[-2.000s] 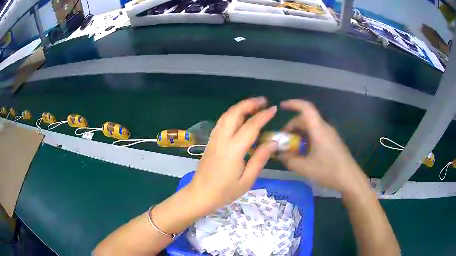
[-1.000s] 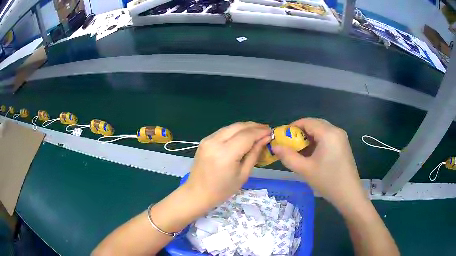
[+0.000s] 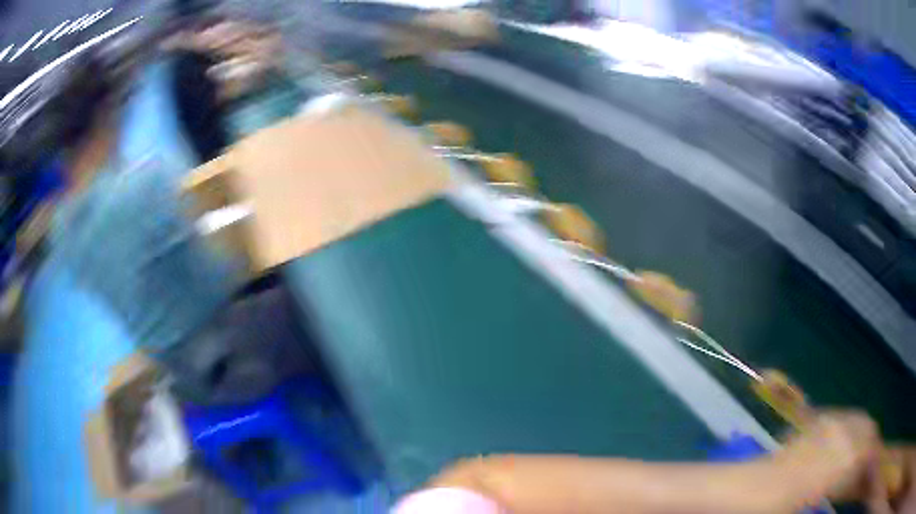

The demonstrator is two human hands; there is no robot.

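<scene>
The frame is strongly blurred. My left hand (image 3: 839,452) is at the lower right, its forearm stretching in from the bottom; its grip cannot be made out. A small part of my right hand (image 3: 904,492) shows at the right edge, cut off. A yellow unit (image 3: 781,397) lies right beside my left hand. More yellow units (image 3: 663,295) with white cord loops sit in a spaced row on the green belt (image 3: 703,241). Only a blue edge of the basket (image 3: 738,448) shows, behind my left forearm; its slips are hidden.
A pale rail (image 3: 603,301) runs between the belt and the green side table (image 3: 432,331). A brown cardboard sheet (image 3: 331,176) lies on the table's far end. At left are a person in a teal top (image 3: 141,251), a blue stool (image 3: 261,442) and an open carton (image 3: 146,432).
The view has swung to the left and blurred. My hands have shifted to the lower right corner of the picture, the right one mostly out. The person, stool and carton have come into view.
</scene>
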